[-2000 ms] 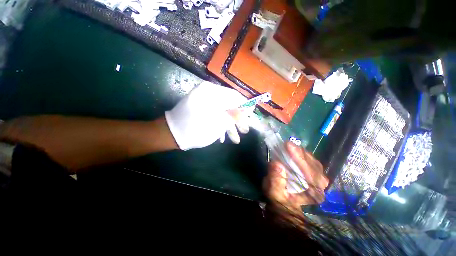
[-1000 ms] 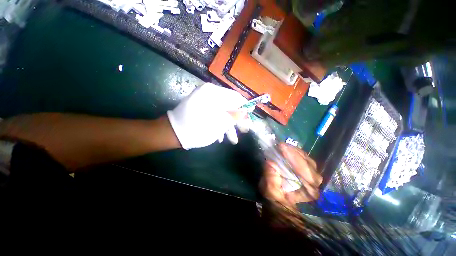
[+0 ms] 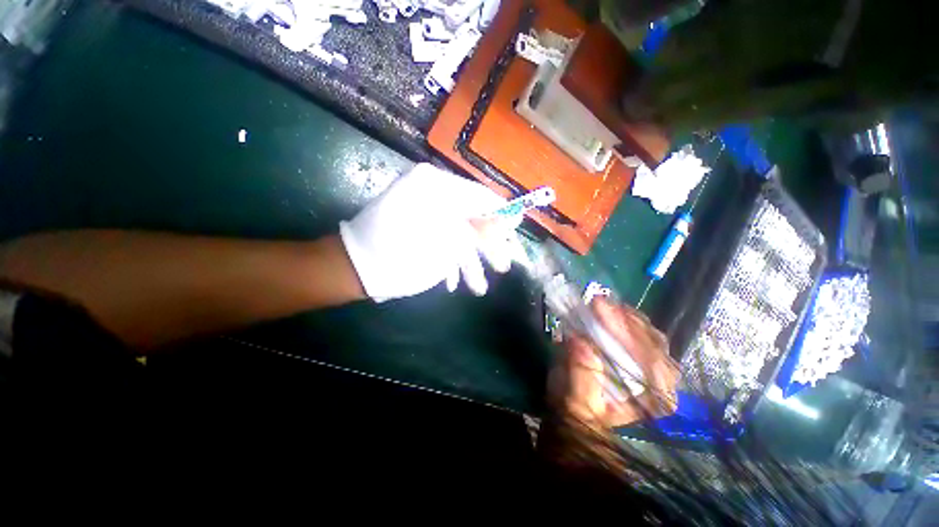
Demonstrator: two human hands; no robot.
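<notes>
My left hand (image 3: 422,235), in a white glove, is closed on a white plastic housing (image 3: 535,200), whose holed end sticks out to the right beyond the fingers. My bare right hand (image 3: 623,365) holds a translucent squeeze bottle (image 3: 589,321), tilted with its thin nozzle up and left toward the fingertips of my left hand. Blur and glare hide whether the nozzle touches the housing. Strands of hair partly cover my right hand.
The orange press fixture (image 3: 607,211) with a pale metallic nest (image 3: 564,121) lies just beyond my hands. A dark tray (image 3: 355,95) holds loose white housings. To the right are a crumpled wipe (image 3: 671,180), a small blue tube (image 3: 671,247), a tray of small parts (image 3: 757,288) and a blue bin (image 3: 791,360).
My right hand and the bottle have moved slightly right and down since a second ago. My left hand keeps its hold on the housing and has barely moved.
</notes>
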